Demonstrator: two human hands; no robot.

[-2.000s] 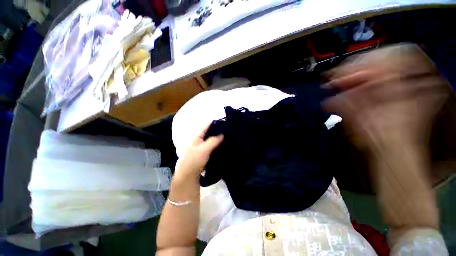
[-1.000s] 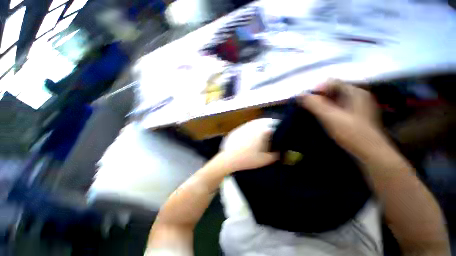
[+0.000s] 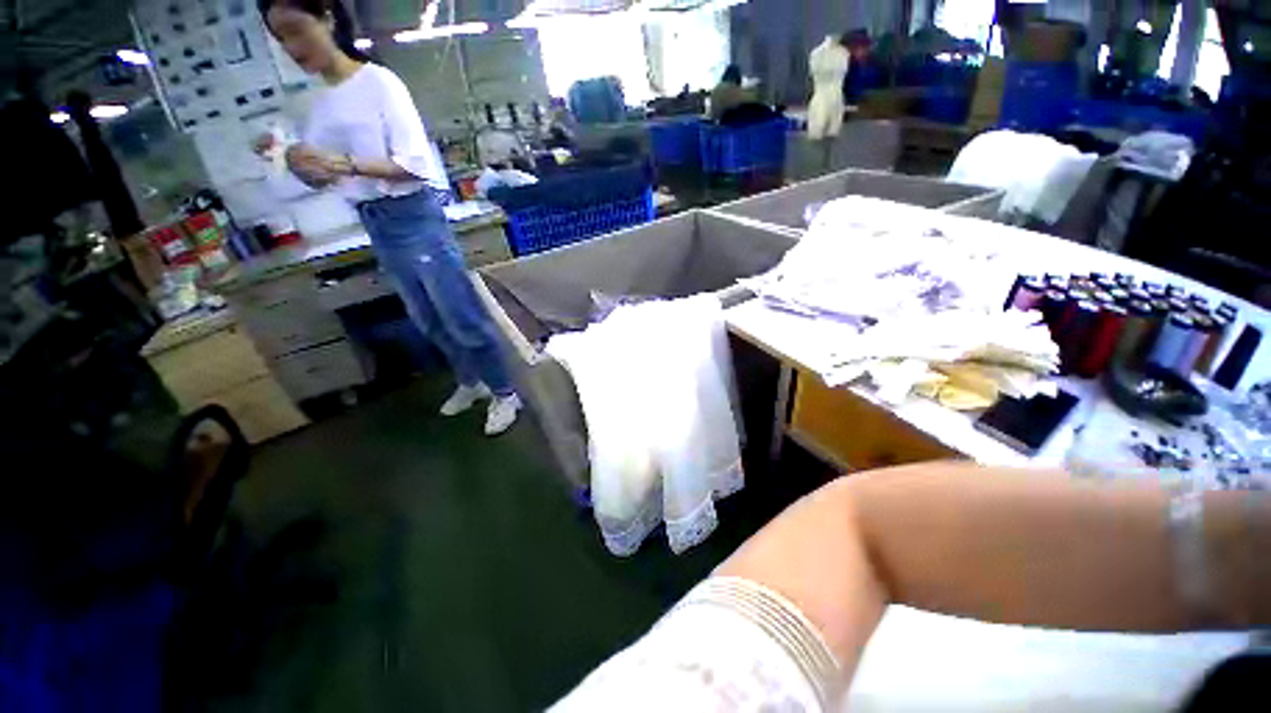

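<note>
My left arm reaches across the lower right to the picture's edge. Only the wrist and the start of my left hand [image 3: 1238,550] show, past a thin pale bracelet; the fingers are cut off, so its hold is hidden. A white garment [image 3: 1004,662] lies below the forearm at the bottom right. A small piece of black cloth [image 3: 1238,688] shows in the bottom right corner. My right hand is out of the picture.
Finished white lace-trimmed garments [image 3: 655,404] hang over the grey fabric bin [image 3: 537,314]. The white-topped table [image 3: 962,432] bears thread spools [image 3: 1108,320], cream fabric scraps [image 3: 976,348] and a dark flat object [image 3: 1029,415]. A person [image 3: 376,153] stands at a far desk.
The view has swung up and left, away from my lap to the room. My right hand and most of the black cloth have left the picture. The standing person has come into view.
</note>
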